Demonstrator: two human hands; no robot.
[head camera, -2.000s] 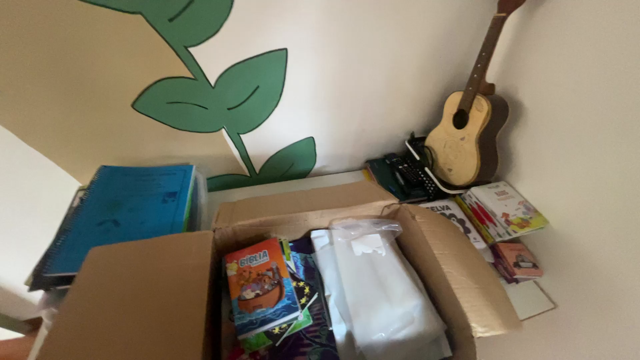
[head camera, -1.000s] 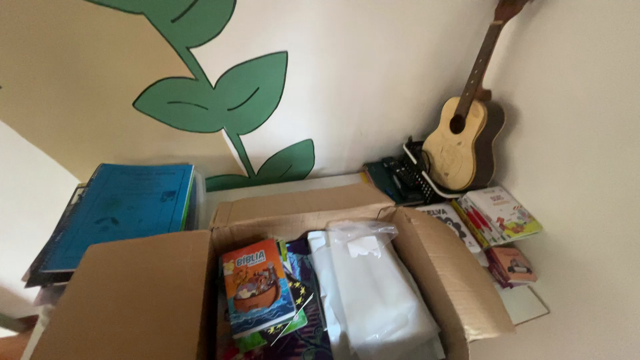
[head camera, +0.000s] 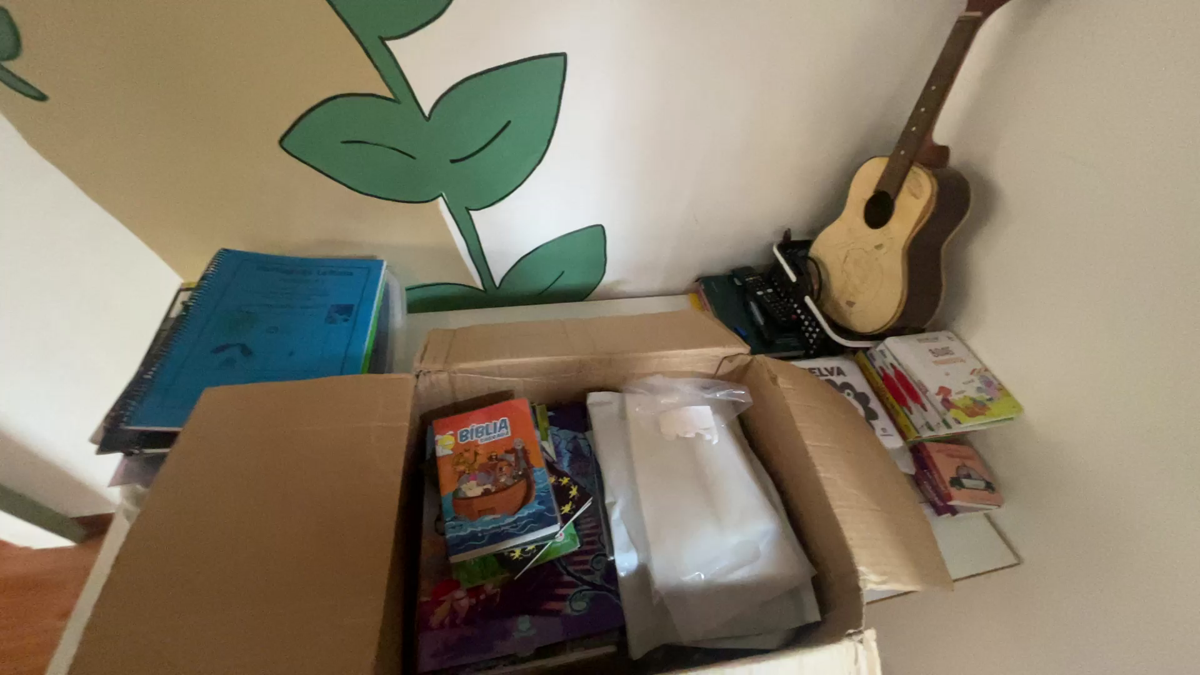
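Observation:
Neither my left hand nor my right hand shows in the head view. An open cardboard box fills the lower middle, its flaps folded outward. Inside on the left, a small orange and blue illustrated children's Bible lies on top of other books, over a larger purple book. Against the box's right side lie pale plastic mailer bags, the top one partly clear with a torn white label.
Left behind the box is a stack topped by a blue spiral-bound notebook. A small acoustic guitar leans in the corner beside a black basket with a remote control. Children's books lie at the right on the white tabletop.

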